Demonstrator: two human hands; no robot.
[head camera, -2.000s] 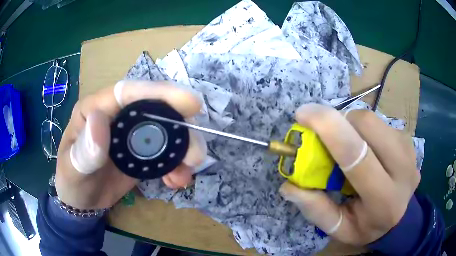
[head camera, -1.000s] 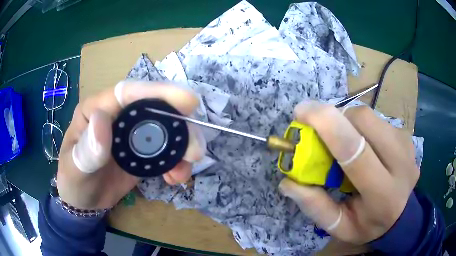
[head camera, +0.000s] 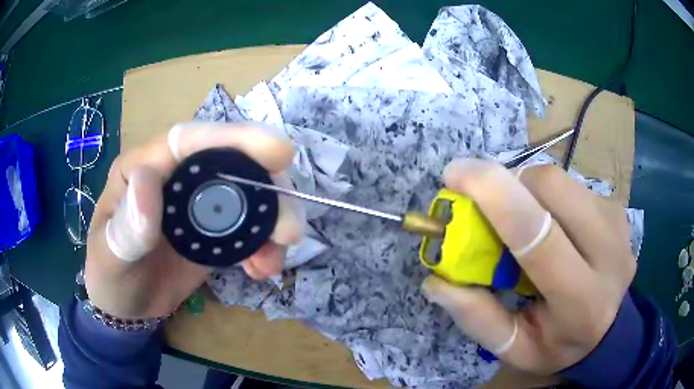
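My left hand (head camera: 129, 220), with whitish finger cots, holds a round black disc (head camera: 218, 249) that has a ring of small pale holes and a silvery-grey centre. Its face is turned towards me. My right hand (head camera: 555, 243), also with finger cots, grips a tool by its yellow-and-blue handle (head camera: 475, 239). A brass-coloured collar (head camera: 422, 224) joins the handle to a long thin silver shaft (head camera: 335, 203). The shaft points left and its tip lies over the upper part of the disc's ring. Whether the tip is inside a hole I cannot tell.
A crumpled, black-smudged white cloth (head camera: 396, 137) lies on a tan board (head camera: 160, 91) under the hands. Thin pointed silver rods (head camera: 544, 147) and a dark cord (head camera: 582, 114) are at the right. Eyeglasses (head camera: 84, 140) and a blue bin (head camera: 15, 190) are at the left. Small cream pieces (head camera: 685, 277) lie far right.
The disc has turned a little in my left hand and shifted slightly left. My right hand and the tool have moved only slightly; both grips are unchanged.
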